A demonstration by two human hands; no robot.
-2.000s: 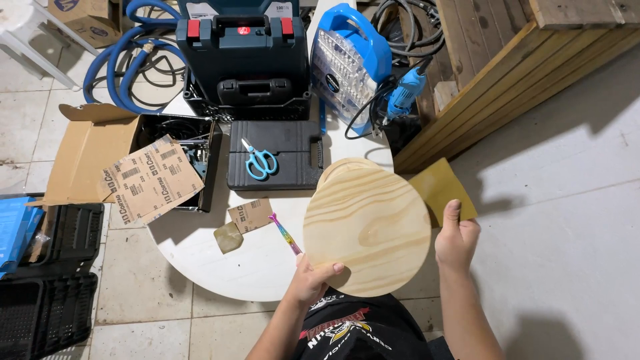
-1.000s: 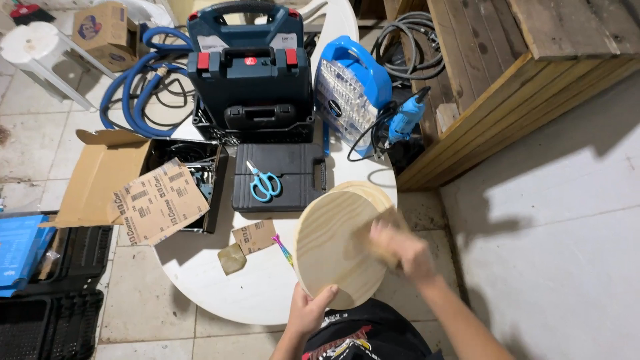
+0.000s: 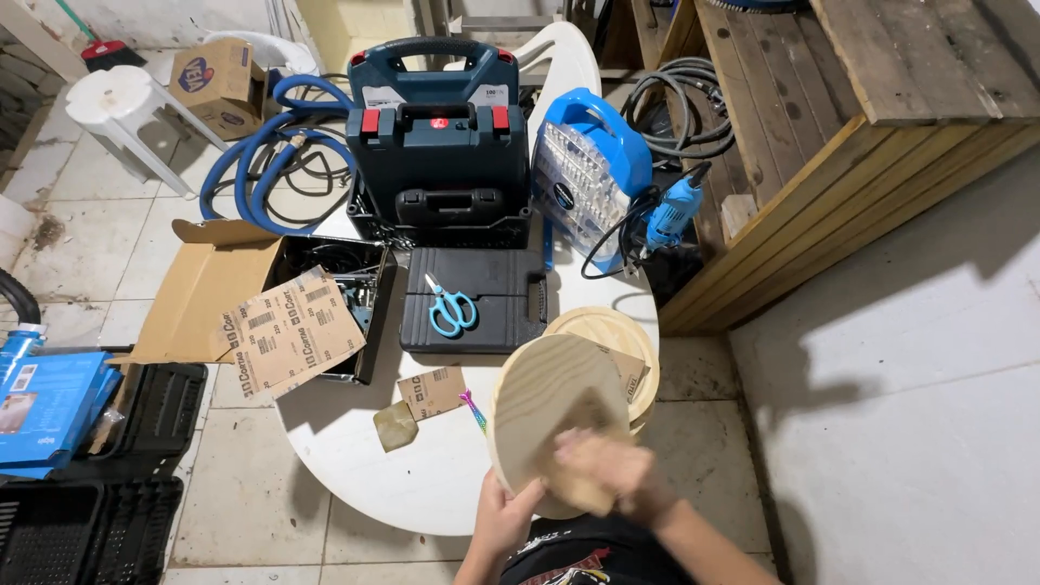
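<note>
My left hand [image 3: 505, 513] grips the lower left edge of a round wooden board [image 3: 540, 406], which is tilted up over the table's front. Blurred by motion, my right hand [image 3: 609, 471] presses a sheet of sandpaper [image 3: 587, 494] against the board's lower right face. Behind it, more round wooden pieces [image 3: 646, 341] lie on the table with a piece of sandpaper [image 3: 627, 370] on them. Left of the board are a rainbow-coloured tool [image 3: 474, 410], a small sandpaper piece [image 3: 433, 392] and a worn, folded scrap [image 3: 396, 426].
On the white table [image 3: 366, 479] stand a black case [image 3: 479, 325] with blue scissors [image 3: 449, 309] on top, an open cardboard box [image 3: 211, 284] under a sandpaper sheet [image 3: 296, 333], tool cases [image 3: 439, 146] and a blue rotary tool [image 3: 674, 213]. A slatted wooden bench [image 3: 812, 203] borders the right.
My right hand has come from the board's right side onto its face, with the sandpaper. The board is tilted more on edge, uncovering the round pieces behind it.
</note>
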